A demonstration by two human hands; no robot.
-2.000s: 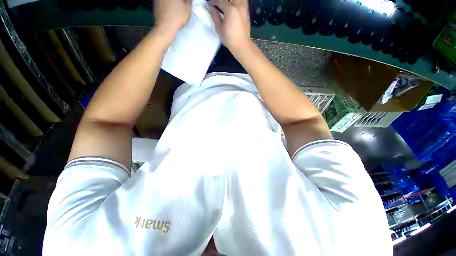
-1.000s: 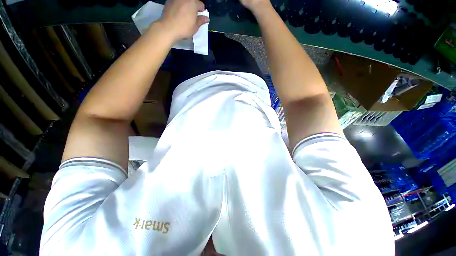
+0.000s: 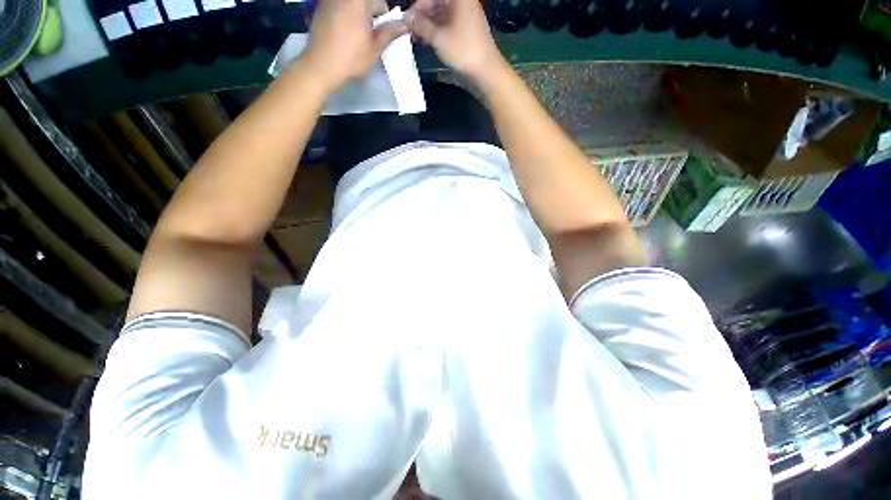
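Observation:
My left hand [image 3: 344,37] is shut on a white label sheet [image 3: 376,86] at the top middle of the view, over the bench's near edge. The sheet is bent and hangs below the hand. My right hand [image 3: 447,27] is beside it with its fingertips drawn together at the sheet's upper edge; whether they hold a label cannot be told. Black parts [image 3: 625,21] lie in a row along the bench. Small white labels [image 3: 147,14] sit in a row on the black parts at the top left.
The green bench edge [image 3: 586,51] curves across the top. A fan [image 3: 20,27] is at the top left. Upright cardboard sheets [image 3: 59,210] stand at left. An open cardboard box [image 3: 752,122], a pale crate [image 3: 640,183] and blue bins [image 3: 860,210] are at right.
The view has shifted toward the left, bringing the fan and the row of white labels into view. My right hand has come back from the black parts to the sheet in my left hand.

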